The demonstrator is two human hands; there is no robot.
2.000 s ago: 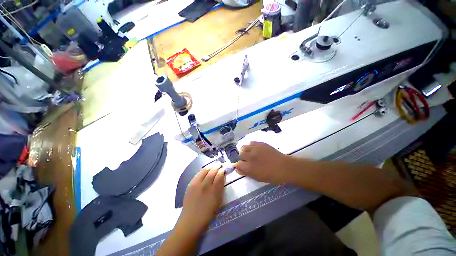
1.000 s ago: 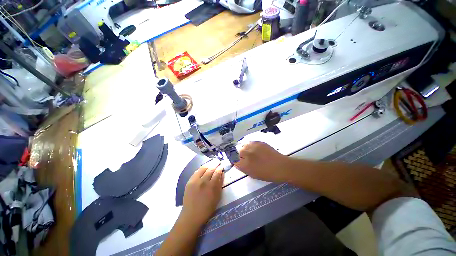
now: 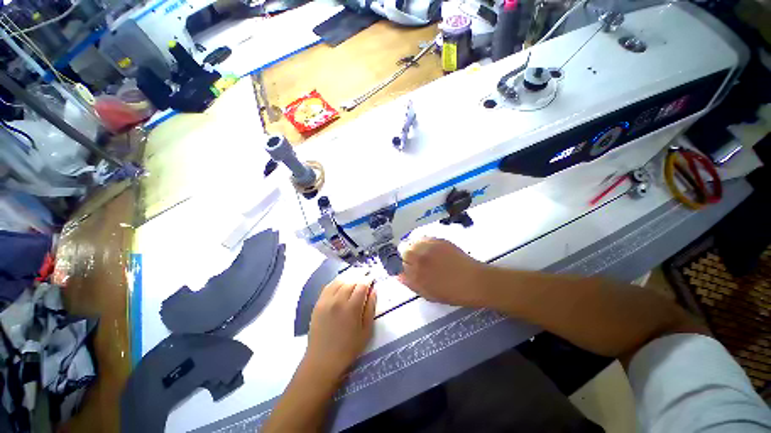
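A dark grey curved fabric panel (image 3: 311, 294) lies at the needle area, partly under my left hand. My left hand (image 3: 342, 311) rests flat on it, fingertips just in front of the presser foot (image 3: 365, 260). My right hand (image 3: 435, 269) is at the right side of the needle area with its fingers bent together; its fingertips are partly hidden and any piece between them cannot be made out. The white sewing machine (image 3: 473, 144) stands over the work.
Left of the needle lie an upper stack of dark curved panels (image 3: 228, 292) and a lower one with a dark rectangle (image 3: 190, 368). A white slip (image 3: 252, 220) is behind them. Red-handled snips (image 3: 610, 189) and red and yellow rings (image 3: 691, 178) are at the right.
The curved panel's visible left part has shifted slightly up and shows less. My left hand's fingertips have drawn slightly away from the needle. My right hand has barely moved.
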